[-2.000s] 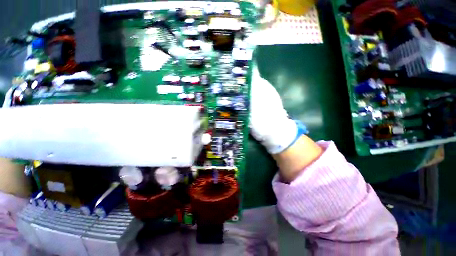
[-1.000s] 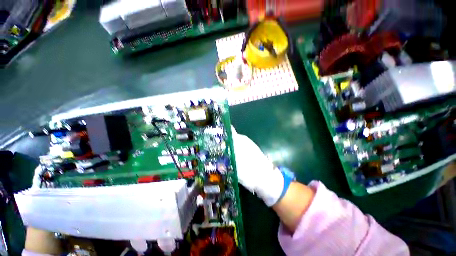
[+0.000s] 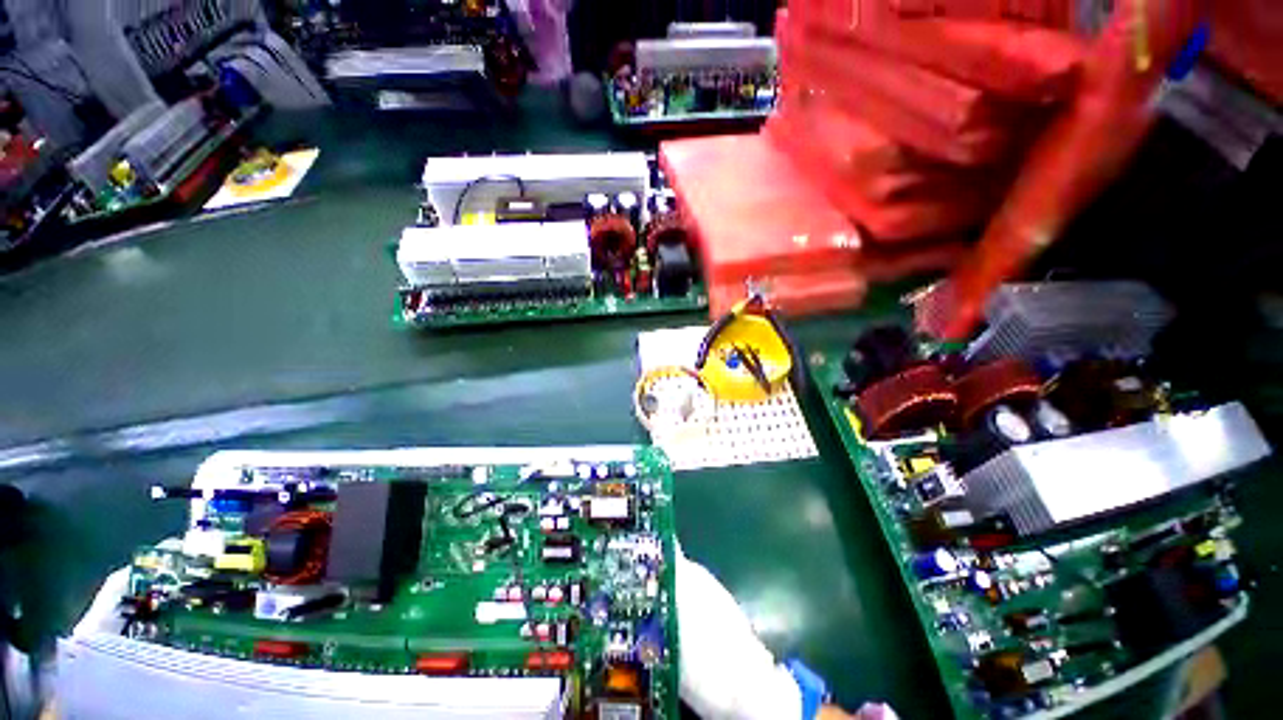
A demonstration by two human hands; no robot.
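A large green circuit board (image 3: 450, 605) lies across the lower left, top side up, with a long white heat sink (image 3: 310, 689) cut off by the bottom edge. My right hand (image 3: 729, 650), white-gloved with a blue wrist band, is at the board's right edge; its fingers are hidden behind the board. My left hand (image 3: 101, 608), also white-gloved, shows only as a small white part at the board's left edge. Both hands hold the board between them.
Another board (image 3: 1041, 563) stands at right. A label sheet (image 3: 767, 433) bears a tape roll (image 3: 673, 402) and a yellow round holder (image 3: 746, 352). A further board (image 3: 542, 246) lies behind, beside stacked red foam pads (image 3: 767, 211). More boards stand farther back.
The view has lifted, showing more bench, foam and boards behind. The held board and my hands now sit lower in view and look smaller than two seconds ago.
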